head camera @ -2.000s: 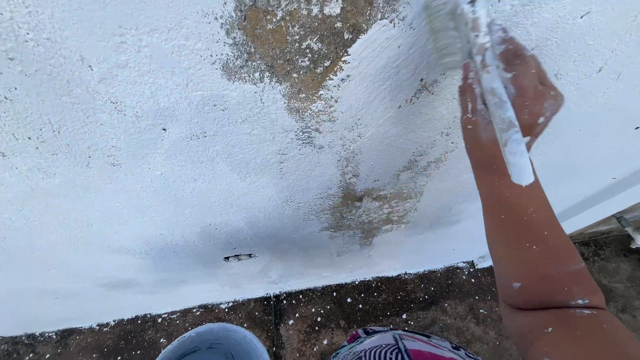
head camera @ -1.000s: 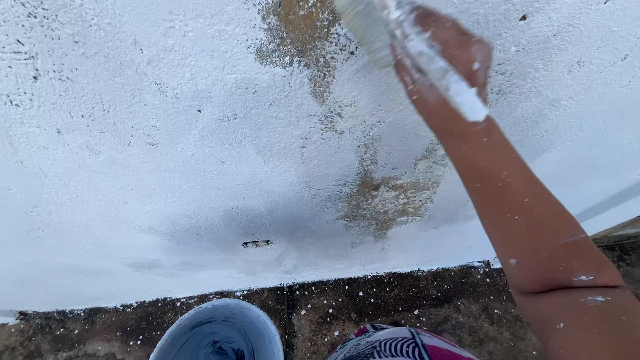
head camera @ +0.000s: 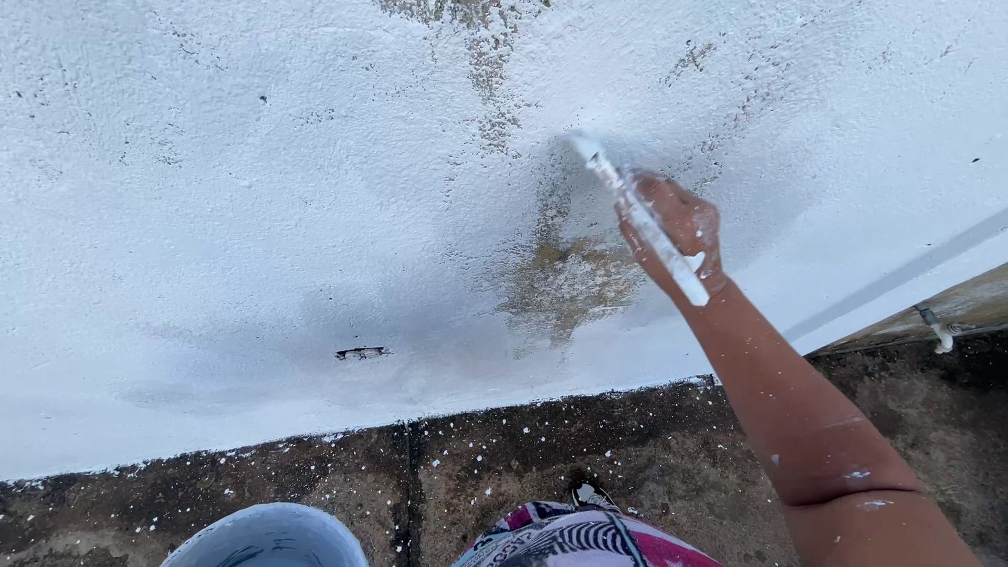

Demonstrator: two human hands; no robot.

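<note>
My right hand (head camera: 673, 224), spotted with white paint, is closed around the handle of a paintbrush (head camera: 642, 220). The brush points up and left, its bristles against the white-painted wall (head camera: 315, 197). Just below and left of the hand, a bare brown patch (head camera: 575, 287) shows through the paint; another bare strip (head camera: 490, 71) runs down from the top edge. A bucket (head camera: 264, 539) with white-smeared inner walls stands at the bottom left, cut off by the frame. My left hand is out of view.
A brown concrete floor (head camera: 551, 441) with white paint spatters runs along the foot of the wall. A small dark slot (head camera: 362, 353) marks the lower wall. At the right, a white pipe fitting (head camera: 941, 335) sticks out low down. My shoe (head camera: 591, 494) shows below.
My right hand has moved the brush down the wall, from beside the upper bare patch to just above the lower one. Less of the upper patch is in view.
</note>
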